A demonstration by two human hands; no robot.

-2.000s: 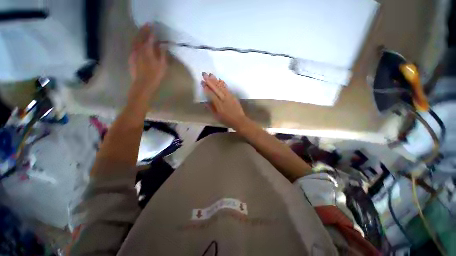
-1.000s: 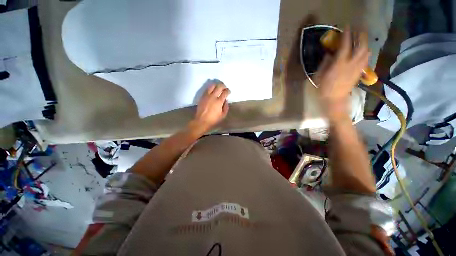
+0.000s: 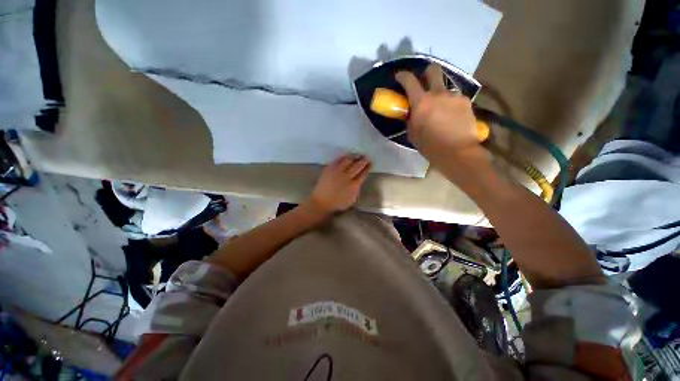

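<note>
A white garment panel (image 3: pixel 276 130) lies flat on the tan pressing table cover (image 3: pixel 567 45), with a thin wavy black line along it. My right hand (image 3: pixel 444 115) grips the orange-yellow handle of the steam iron (image 3: pixel 384 82). The iron's dark plate rests over the panel's right part, its tip pointing left, and hides the right end of the black line. My left hand (image 3: pixel 343 182) lies on the panel's near edge, left of the iron, with bent fingers and nothing gripped.
White panels with a black band (image 3: pixel 46 56) lie at the table's left. A stack of white and grey layers (image 3: pixel 622 216) stands right of the table. A green hose (image 3: pixel 548 141) and yellow line run from the iron. A dark shoe shows below.
My right hand took hold of the iron at the right and brought it left onto the panel. My left hand moved from the panel's middle to its near edge. The panel appears tilted differently.
</note>
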